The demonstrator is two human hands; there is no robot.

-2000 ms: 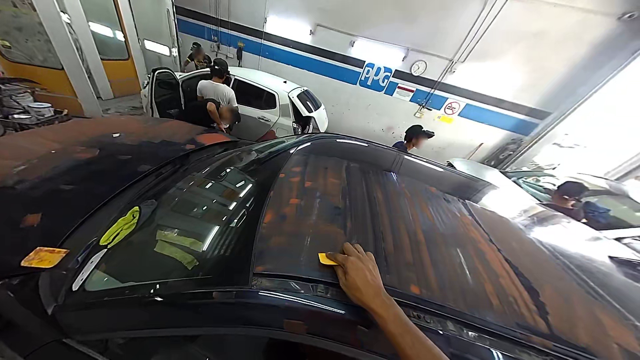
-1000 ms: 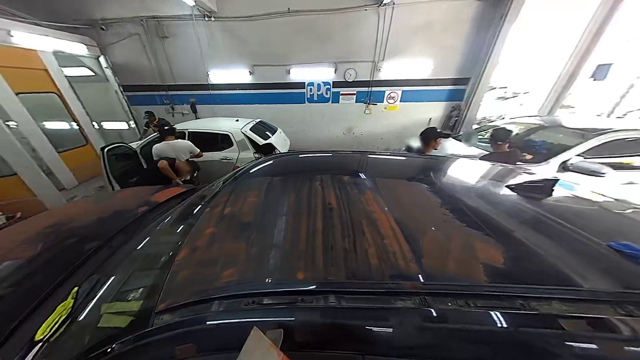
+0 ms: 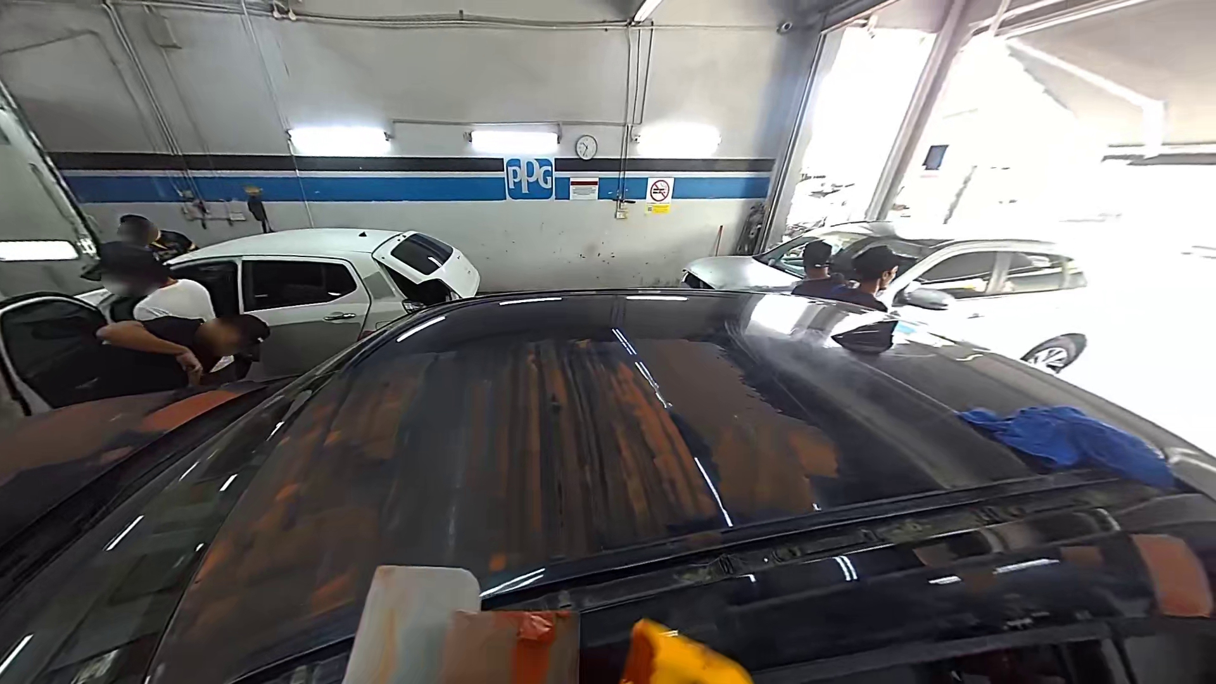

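Observation:
Neither of my hands shows in the head view. At the bottom edge, close to me, stand a pale flat plate with a rounded corner (image 3: 414, 608), a brown flat piece with an orange-red smear (image 3: 513, 646) and a bent yellow-orange piece (image 3: 679, 655); what holds them is out of the frame. Beyond them lies the black car's roof (image 3: 589, 437), streaked with orange-brown and grey patches. A crumpled blue cloth (image 3: 1073, 437) rests on the roof at the right, and a dark roof antenna fin (image 3: 866, 334) stands near the rear.
A white car with open doors (image 3: 304, 285) stands at the left, with several people beside it (image 3: 171, 323). Two people in dark caps (image 3: 855, 271) are beyond the roof at the right, near a light-coloured car (image 3: 997, 275). The roof's side channel (image 3: 807, 541) runs across the foreground.
Two seconds ago a hand held a small yellow piece on the roof; that hand is out of view now. The view has swung right, and the flat plates have come up at the bottom edge.

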